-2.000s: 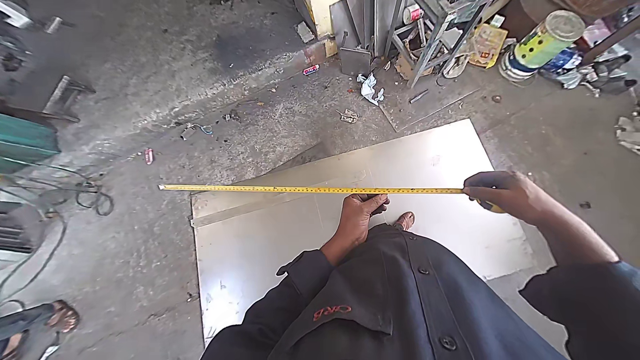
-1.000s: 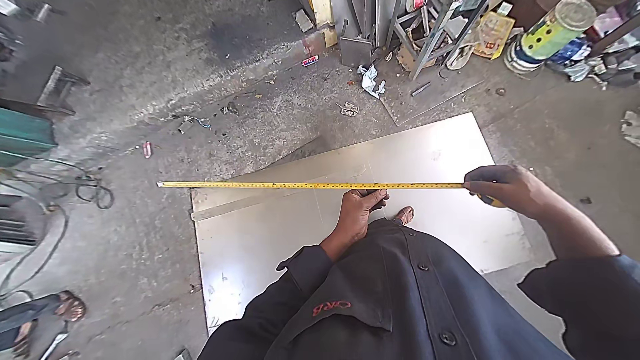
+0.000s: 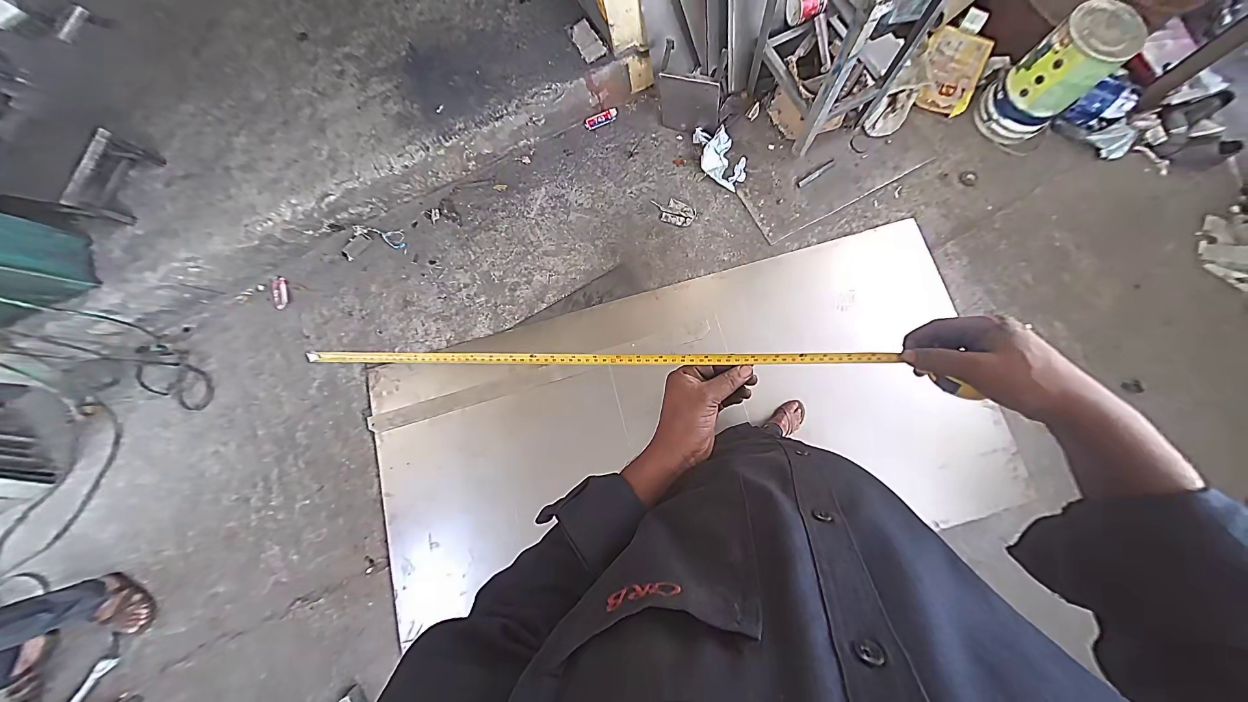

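Observation:
A yellow tape measure blade stretches level across the view, its metal end hook at the left beyond the edge of a large sheet of metal on the floor. My right hand grips the yellow and black tape case at the blade's right end. Around the blade's middle, my left hand pinches it from below between thumb and fingers. A narrow flat strip lies aslant on the sheet. My bare or sandalled foot shows on the sheet below my hands.
Another person's foot is at the lower left. Cables lie near a green object on the left. A metal frame, a yellow-green container and scrap stand at the top right. A concrete ledge crosses the upper left.

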